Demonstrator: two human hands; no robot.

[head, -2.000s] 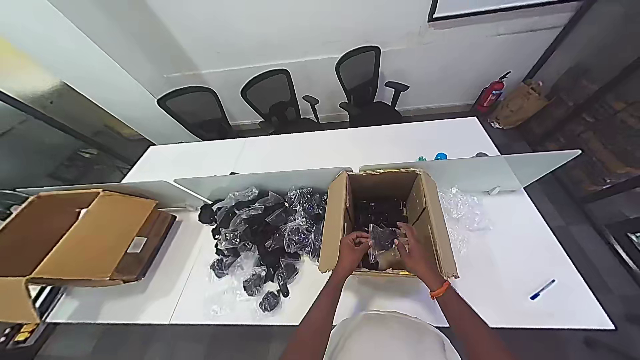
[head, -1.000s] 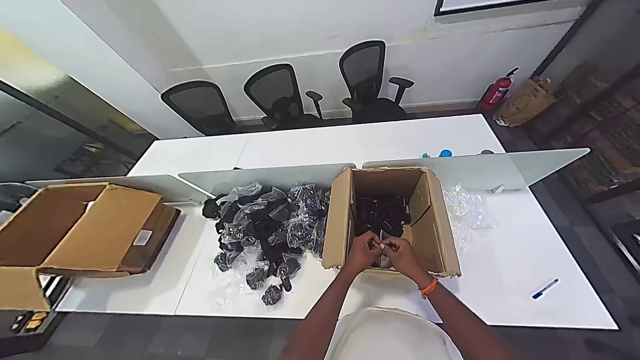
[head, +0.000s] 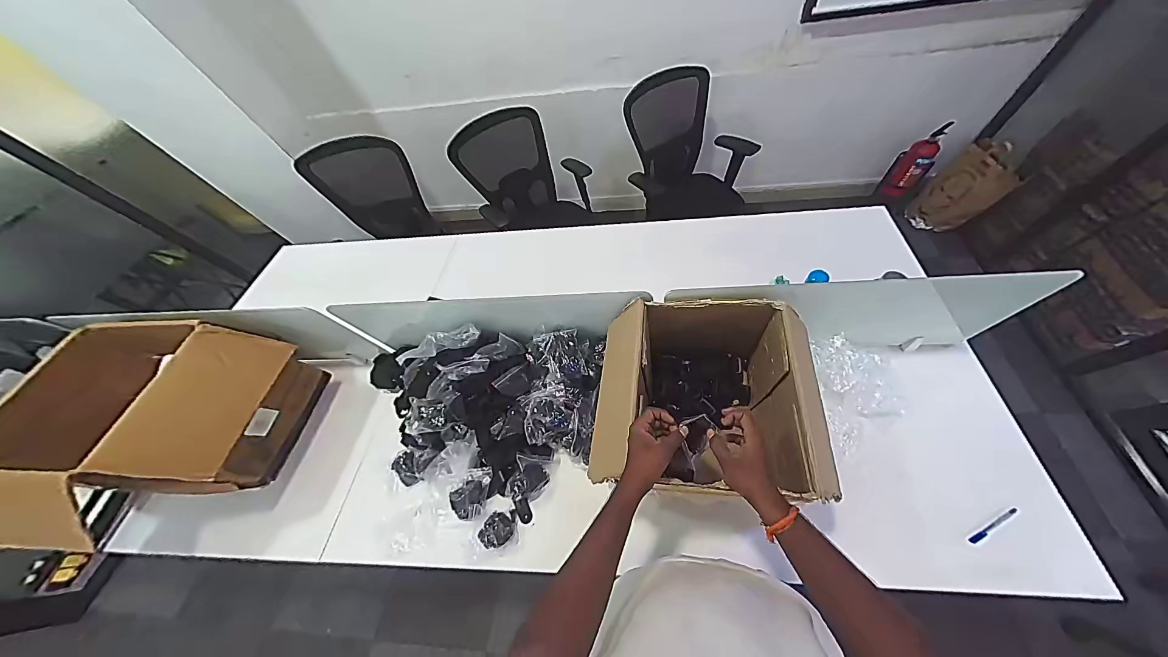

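Note:
Both hands are over the near side of an open cardboard box [head: 606,401] that holds several dark items [head: 701,376]. My left hand [head: 653,444] pinches one side of the mouth of a small clear plastic bag [head: 697,440], and my right hand [head: 741,449], with an orange band at its wrist, pinches the other side. Something dark shows about the bag, but whether it is inside cannot be told. To the left of the box lies a heap of black items in clear plastic bags [head: 493,401].
Clear plastic wrap [head: 849,379] lies right of the box and a blue pen [head: 992,526] near the right edge. A second cardboard box [head: 182,415] stands at the left. Glass dividers [head: 493,317] cross the white table [head: 584,260] behind the boxes.
Two seconds ago my hands held a small clear bag flat and apart at its sides; one second ago they were close together. Now they are slightly apart at the bag's mouth.

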